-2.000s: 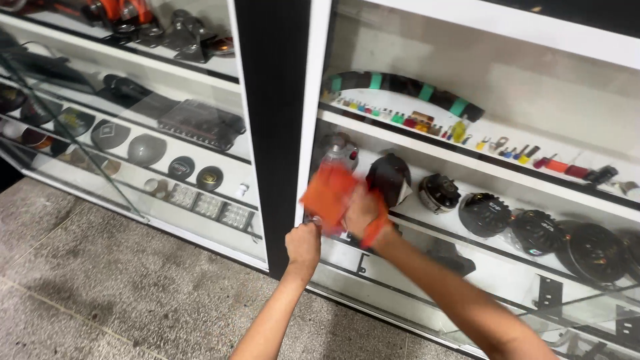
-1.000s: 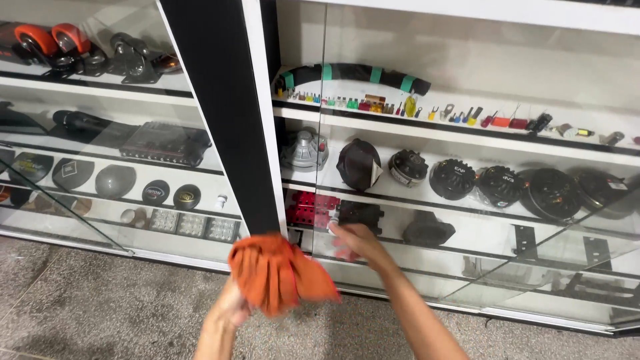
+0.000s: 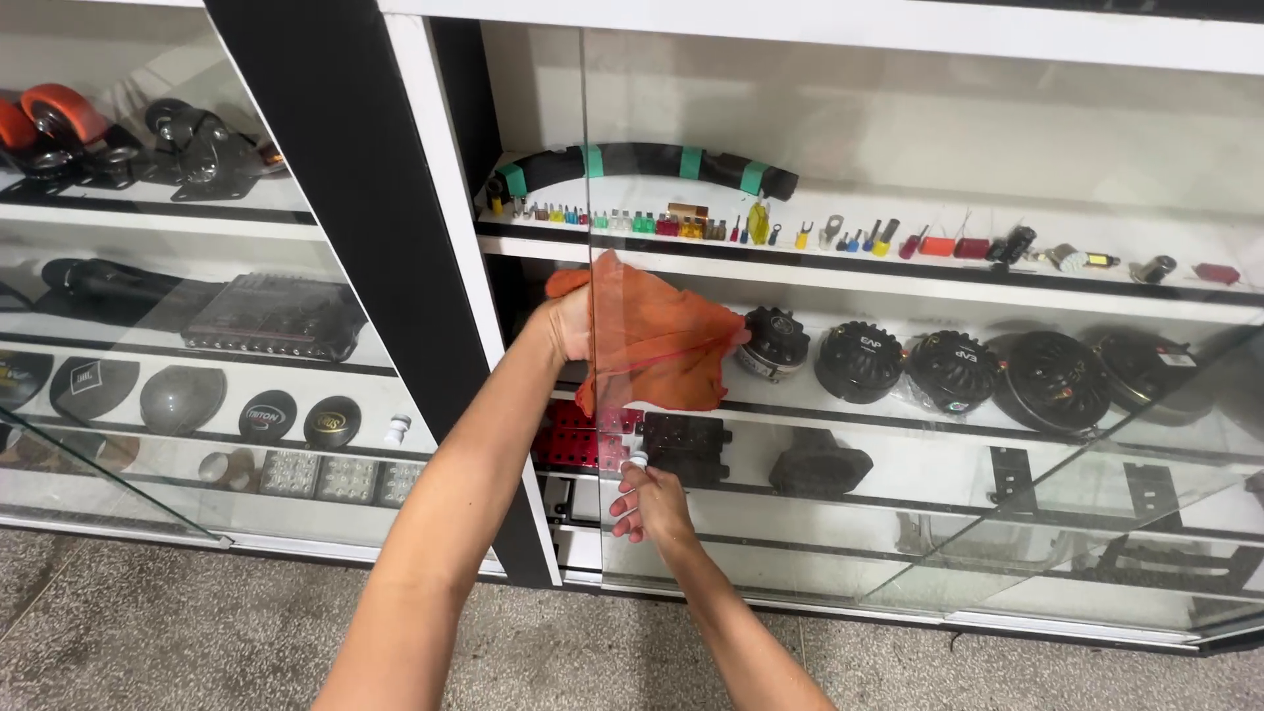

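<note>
My left hand (image 3: 571,321) is on an orange cloth (image 3: 662,341), which lies spread behind the sliding glass door (image 3: 889,296) near its left edge; the fingers are hidden in and behind the cloth. Lower down, my right hand (image 3: 652,504) is at the outside of the pane, with thumb and finger on a small white knob (image 3: 639,458) and the other fingers loosely curled. Behind the pane, a row of black speaker drivers (image 3: 860,361) stands to the right of the cloth. A red perforated part (image 3: 576,434) and a black box-shaped part (image 3: 683,446) sit on the shelf below.
Small fuses and terminals (image 3: 681,226) line the upper shelf in front of a curved black hose (image 3: 642,163) with green bands. A black cabinet post (image 3: 346,197) divides this case from the left one, which holds orange caster wheels (image 3: 64,114) and a black amplifier (image 3: 276,316).
The orange cloth has moved up from below the shelves to behind the glass with my left hand. The left edge of the case now has a gap beside the pane.
</note>
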